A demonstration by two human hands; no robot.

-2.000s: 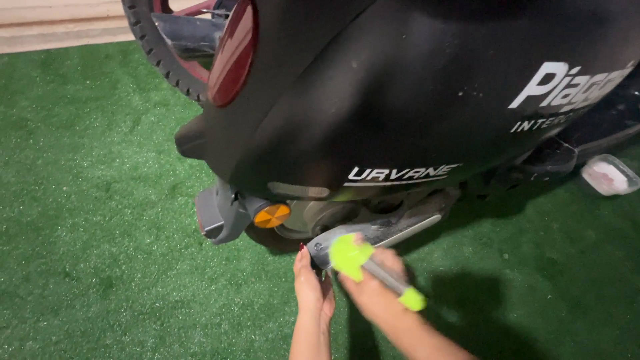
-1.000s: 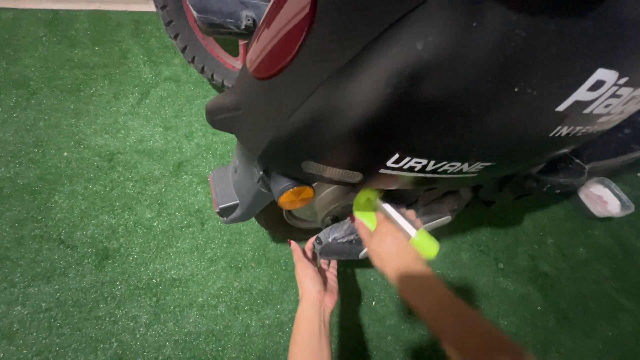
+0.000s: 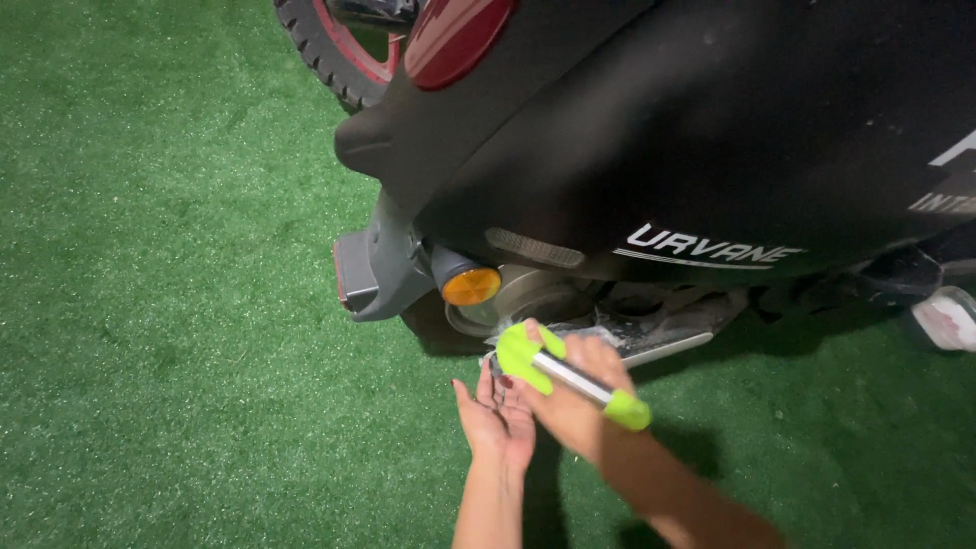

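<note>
A green brush with a silver handle section is gripped in my right hand, its head at the rear end of the scooter's exhaust muffler. The bristles are mostly hidden, and whitish wet foam or residue shows around the head. Just below that end, my left hand is palm up with fingers spread, its fingertips near or touching the muffler tip; contact is partly hidden. Above them is the black scooter body panel, with an orange round turn signal to the upper left of the brush.
Green artificial turf lies under the scooter. A spare wheel with a red rim is at the top, beside a red tail light. A grey rear fender piece juts out left. A clear plastic tub with whitish content stands at the right.
My right hand has moved the brush along the muffler to its rear end, near my left hand. The left hand's fingers have come away from holding the muffler's end. The view has shifted.
</note>
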